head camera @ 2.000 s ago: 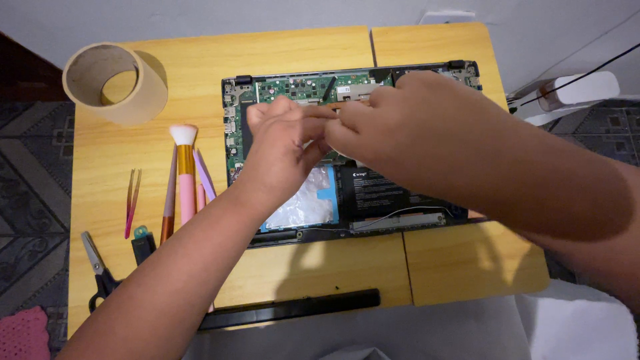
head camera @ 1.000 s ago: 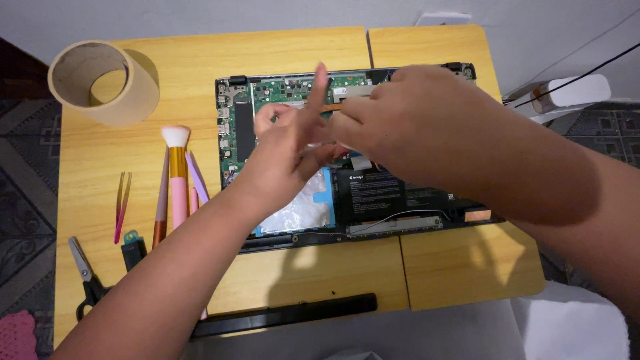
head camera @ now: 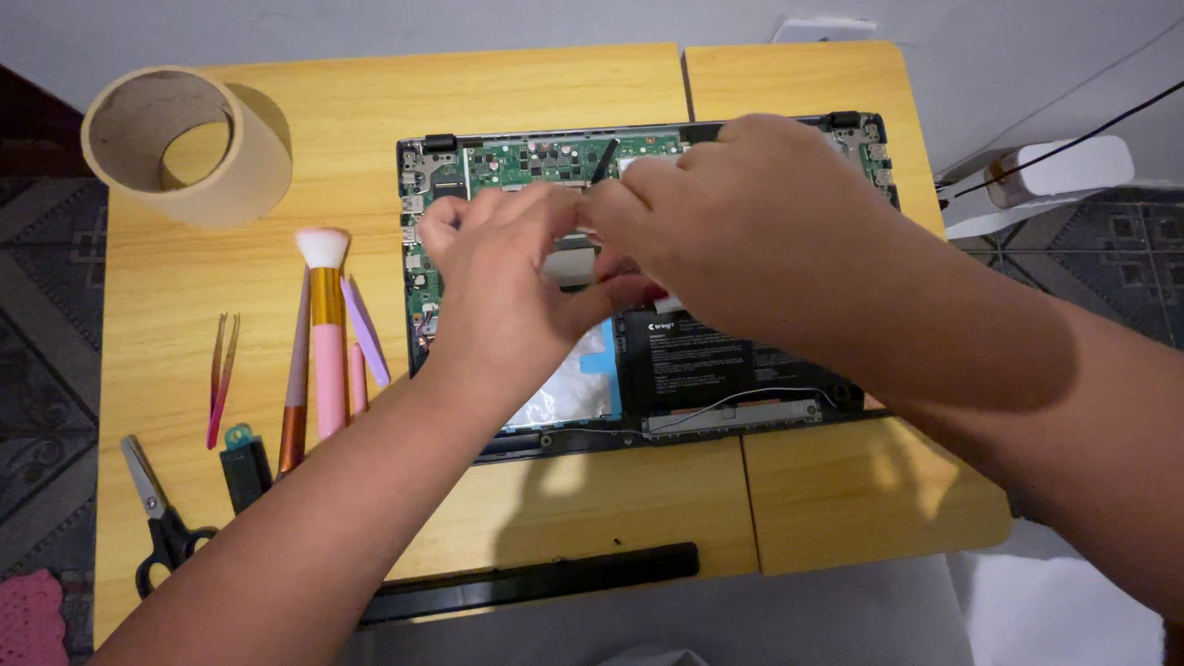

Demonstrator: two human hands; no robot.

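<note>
An opened laptop base lies on a wooden table, its green circuit board [head camera: 546,159] along the far side and its black battery [head camera: 703,361] nearer me. Left of the battery is a silvery panel with blue edging [head camera: 578,388]. Over the middle of the laptop, my left hand [head camera: 518,268] has its fingers curled, with thumb and fingertips meeting my right hand [head camera: 731,222]. The right hand is bent down with its fingertips mostly hidden; whether either hand pinches a small part cannot be told. A flat grey piece [head camera: 571,266] shows between the hands.
At the left are a tape roll [head camera: 213,176], tweezers [head camera: 220,379], scissors [head camera: 157,518], a pink-handled brush [head camera: 328,361], a lilac tool [head camera: 365,331] and a dark green-topped object [head camera: 245,472]. A long black strip [head camera: 546,583] lies along the near edge. A white device [head camera: 1064,176] stands beyond the right edge.
The raised finger of my left hand has come down, and its fingers now curl beside the right hand. Both hands stay over the laptop's middle.
</note>
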